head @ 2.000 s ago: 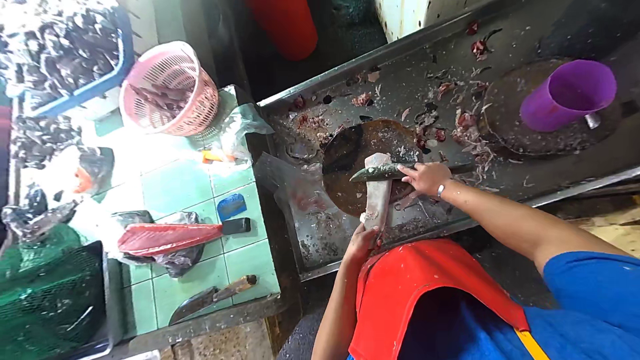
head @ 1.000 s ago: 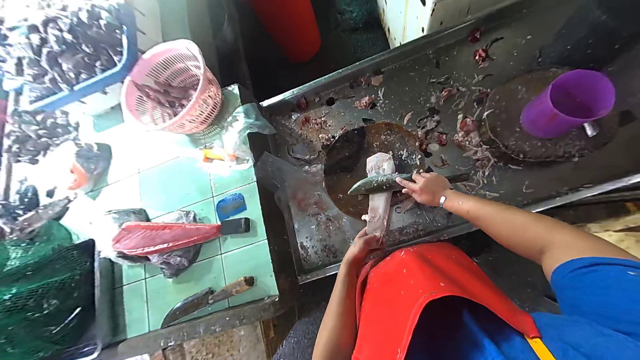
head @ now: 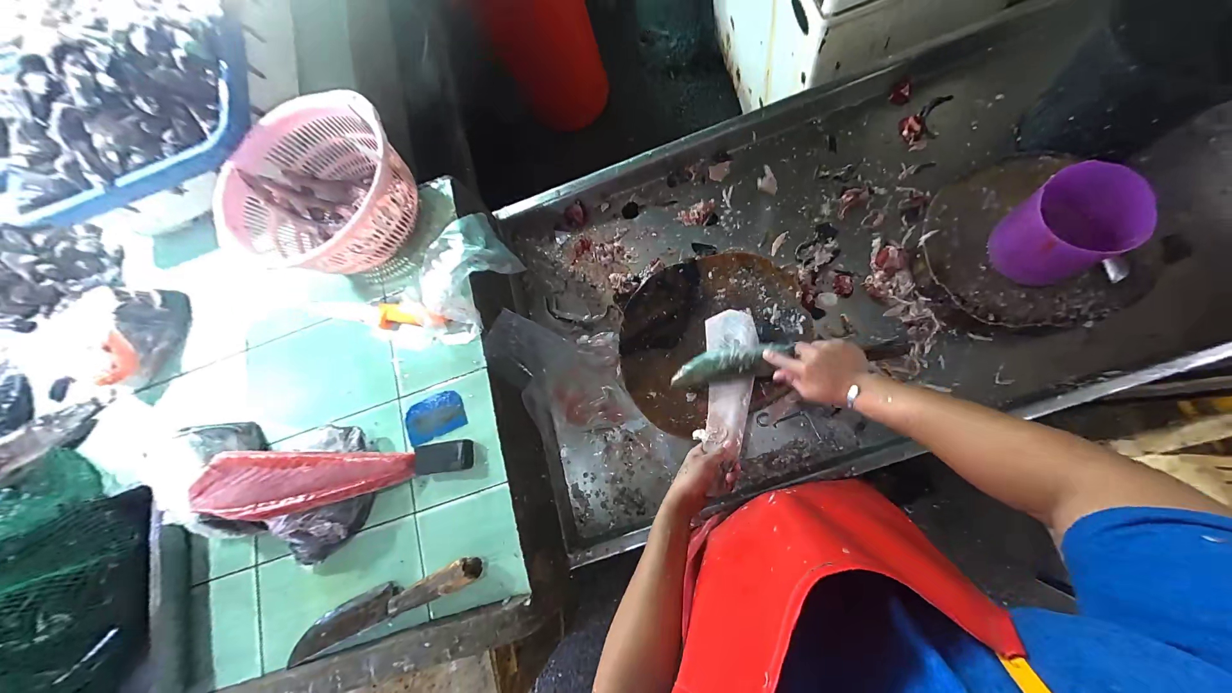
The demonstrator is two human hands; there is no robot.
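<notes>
My left hand [head: 707,472] grips the near end of a long pale piece of fish [head: 729,404], which lies over a round brown chopping board [head: 664,385] in a metal trough. A knife [head: 722,364] with a wide blade lies across the piece, its tip pointing left. My right hand [head: 826,372] is closed on the knife toward its right end, fingers partly along the blade; the grip itself is mostly hidden. Scraps of fish and red innards [head: 895,269] are strewn around the board.
Right in the trough, a purple plastic pitcher [head: 1025,241] stands on another round board [head: 962,231]. On the green-tiled counter [head: 318,385] at left are a pink basket [head: 385,217] of fish, a red fish fillet [head: 298,481] on plastic bags, a blue scrubber [head: 435,417] and a cleaver [head: 346,621].
The knife has shifted along the pale piece toward my left hand since the first frame, and its tip now points further down to the left.
</notes>
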